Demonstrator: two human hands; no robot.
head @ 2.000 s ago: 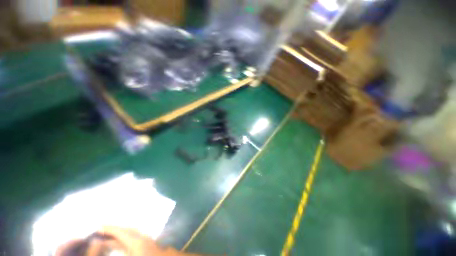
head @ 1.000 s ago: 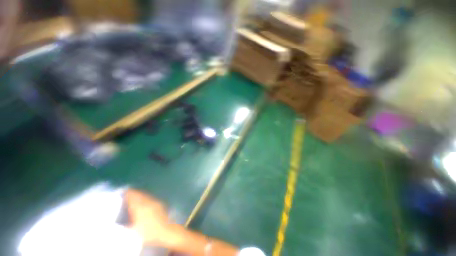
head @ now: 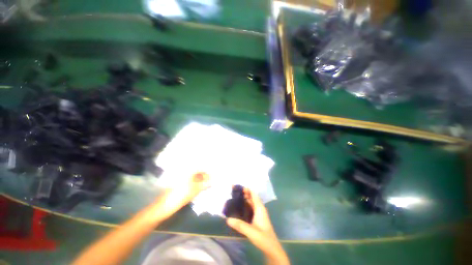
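A black corded unit (head: 238, 206) is held in my right hand (head: 254, 223), over the lower right edge of the white stack (head: 217, 150). The unit is dark and blurred, and its cord cannot be made out. My left hand (head: 194, 185) is over the lower left part of the stack, fingers bent. Glare hides whether it pinches a sheet. The stack is overexposed, with sheets fanned out at its edges on the green bench (head: 295, 212). A large tangled pile of loose black units (head: 98, 129) lies to the left of the stack.
A small black parts group (head: 370, 176) lies at right beside a light reflection. A yellow-edged frame (head: 362, 124) surrounds shiny bagged units (head: 352, 62) at upper right. Pale bags (head: 181, 8) lie at the top. A red stool (head: 28, 233) stands at lower left, below the bench edge.
The view has swung left, bringing the loose black pile and both hands into view. The cartons and yellow floor line have left the picture. The black unit now shows in my right hand.
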